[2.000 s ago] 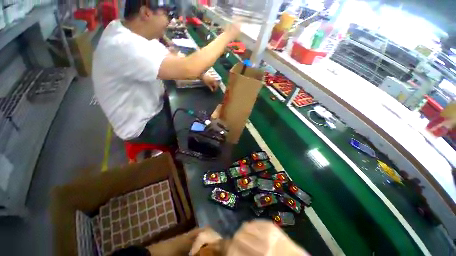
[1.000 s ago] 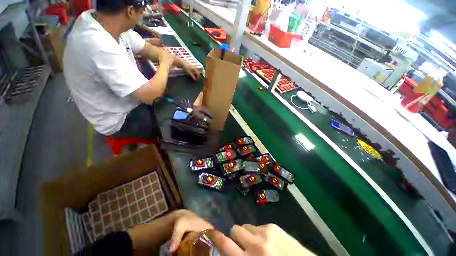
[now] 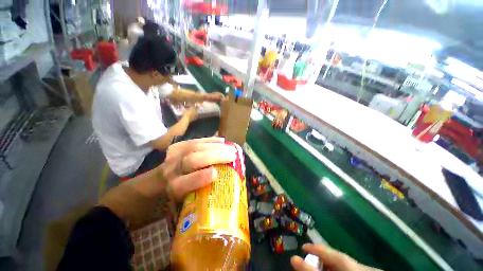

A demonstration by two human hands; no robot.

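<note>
My left hand [image 3: 198, 165] is wrapped around an orange drink bottle [image 3: 214, 222]. The bottle is raised close to the camera, its base towards me and its mouth out of sight. My right hand [image 3: 331, 259] is at the bottom edge, partly cut off, with a small white thing [image 3: 312, 260], seemingly a cap, between its fingertips. Several black electronic units [image 3: 266, 224] with red round parts and yellow centres lie on the dark bench behind the bottle, some hidden by it.
A green conveyor belt [image 3: 339, 211] with a pale rail runs at the right. A brown cardboard box [image 3: 235, 120] stands upright beyond the bottle. A person in a white shirt [image 3: 124, 114] sits ahead at left. A divided carton [image 3: 151, 246] is at lower left, partly hidden by my arm.
My left hand has raised the bottle from the bottom edge towards the camera. My right hand has moved away to the right, holding the small white thing. The view has tilted up.
</note>
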